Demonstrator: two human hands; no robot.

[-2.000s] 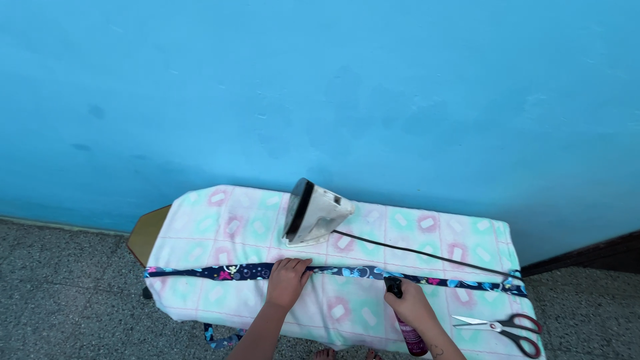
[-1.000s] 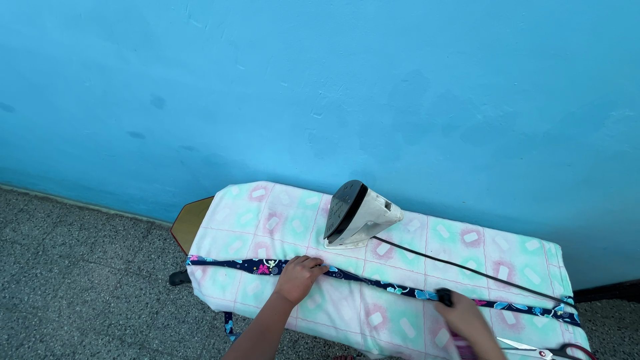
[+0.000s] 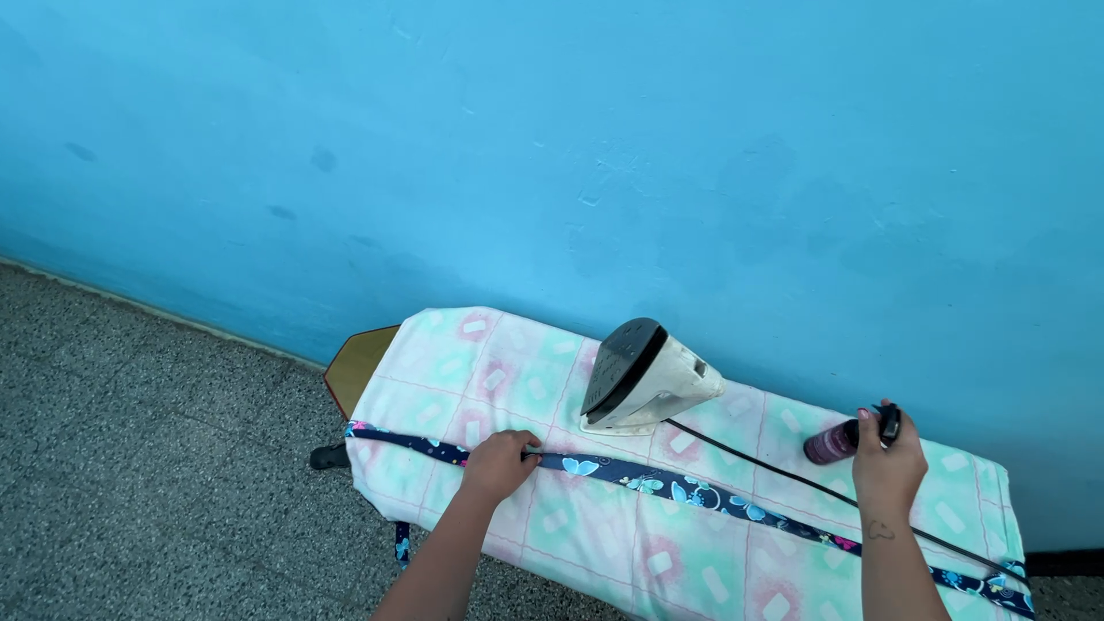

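Note:
A long strip of navy fabric with butterflies [image 3: 638,476] lies lengthwise over an ironing board covered with a pastel cloth [image 3: 595,548]. My left hand [image 3: 502,466] pinches the strip left of the middle. In my right hand [image 3: 888,461] is a purple spray bottle with a black top [image 3: 832,442], tilted above the far right part of the board. A white clothes iron [image 3: 651,379] stands on its heel behind the strip, its dark soleplate facing left. Its black cord [image 3: 768,467] runs to the right, passing behind my right forearm.
A blue wall [image 3: 552,172] rises along the board's far side. The board's bare tan tip [image 3: 358,371] sticks out at the left, with a black part [image 3: 329,456] below it. Speckled floor [image 3: 172,448] shows at the left. A strip end [image 3: 403,543] hangs over the near edge.
My right hand has lifted the spray bottle from the strip toward the board's far side. The view has shifted, and the scissors seen earlier at the right are out of view.

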